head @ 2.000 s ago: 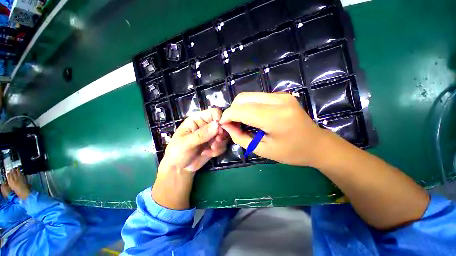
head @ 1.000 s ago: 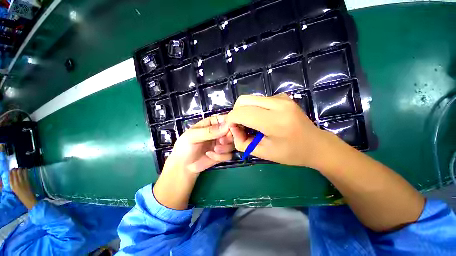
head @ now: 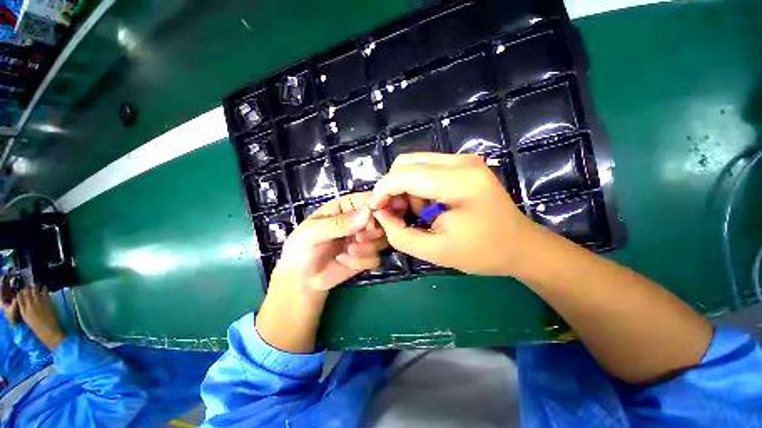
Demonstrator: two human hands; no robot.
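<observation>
My left hand and my right hand meet fingertip to fingertip over the lower part of the black blister tray. My right hand holds the slim blue tool; only a short piece of it shows between the fingers. My left thumb and finger are pinched together; what they hold is too small and hidden to tell. Small units with pale detail lie in the tray's left column, and another unit lies in the top row. Tiny white bits lie on the tray ribs.
The tray lies on a glossy green bench with a white strip behind it. A small dark object lies beyond the strip. Black equipment and another person's hands are at left. Clear tubing is at right.
The blue tool has turned within my right hand, so less of it shows below the fingers. Both hands stay together over the tray with small shifts.
</observation>
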